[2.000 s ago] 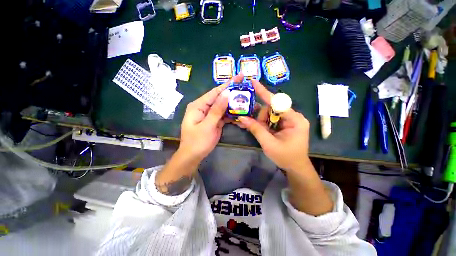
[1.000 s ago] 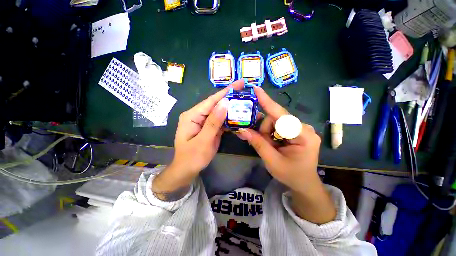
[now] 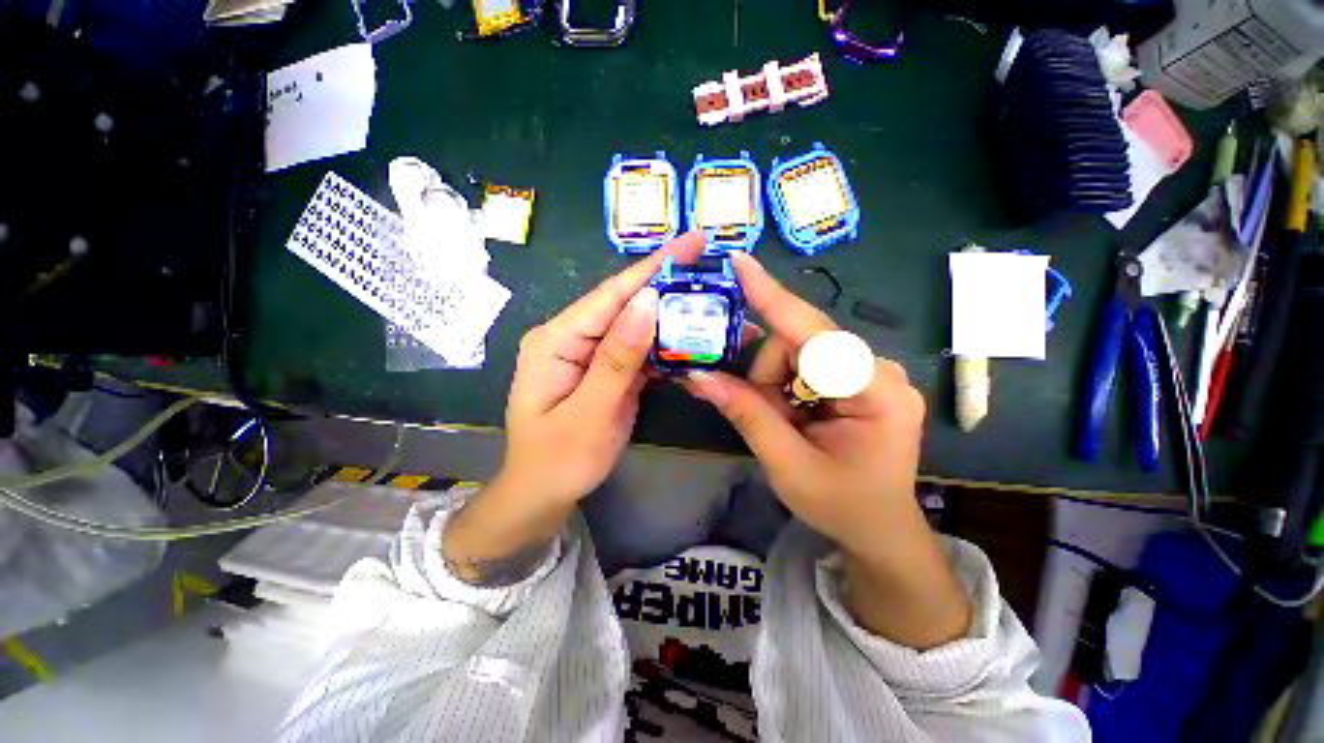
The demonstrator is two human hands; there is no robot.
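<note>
A blue smartwatch [image 3: 696,322] with a lit screen is held upright between my two hands, screen facing me. My left hand [image 3: 584,375] grips its left side, with the thumb along the screen's edge. My right hand [image 3: 831,421] holds its right side with thumb and index finger. A screwdriver [image 3: 835,364] with a round pale cap is tucked in my right hand; its shaft is hidden. Three blue watch housings [image 3: 725,200] with pale centres and orange edges lie in a row just beyond the watch.
On the green mat, a label sheet [image 3: 381,263] lies left. A white card [image 3: 999,305] lies over a pale stick at right. Blue-handled pliers [image 3: 1122,380] and other tools lie further right. A patterned strip [image 3: 759,92] and dark stacked pieces [image 3: 1066,128] are behind.
The camera view has shifted, so the bench things sit slightly differently in the picture. The picture on the watch screen has changed. Both hands keep their hold on the watch.
</note>
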